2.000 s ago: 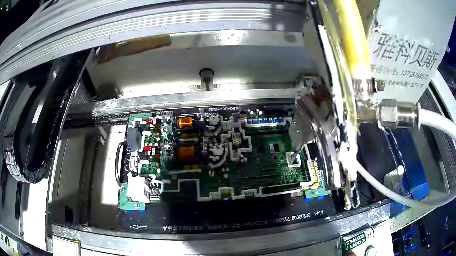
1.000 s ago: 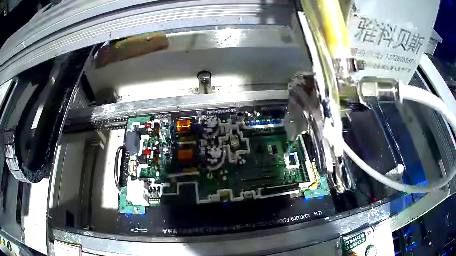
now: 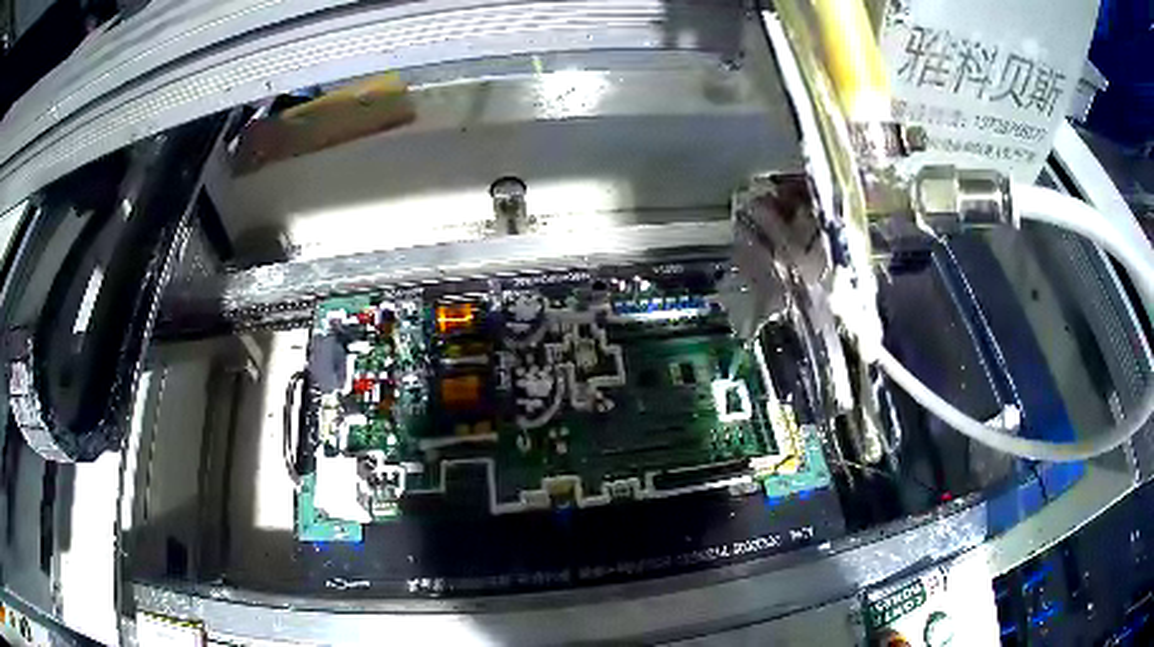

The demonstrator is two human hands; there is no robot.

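Observation:
No hand of mine is in view. A green circuit board (image 3: 658, 430) lies in a black carrier (image 3: 608, 556) in front of me. White adhesive lines (image 3: 491, 487) run along its lower part, a small white rectangle (image 3: 732, 401) sits at its right, and white clumps surround parts near its middle. Orange blocks (image 3: 458, 392) stand left of the middle. The dispensing head (image 3: 829, 253), with a yellow part and a white hose (image 3: 974, 436), stands over the board's right end and hides part of it. Whether its tip touches the board cannot be told.
A black cable chain (image 3: 44, 367) curves at the left. A silver rail (image 3: 532, 619) runs along the front, and a wide metal beam (image 3: 380, 63) crosses the top. A white sign with dark characters (image 3: 981, 76) is at the upper right. A printed label (image 3: 930, 607) is at the lower right.
The dispensing head and its hose sit further left and higher in the picture than two seconds ago. The small white rectangle on the board now shows unobstructed. The view has shifted slightly.

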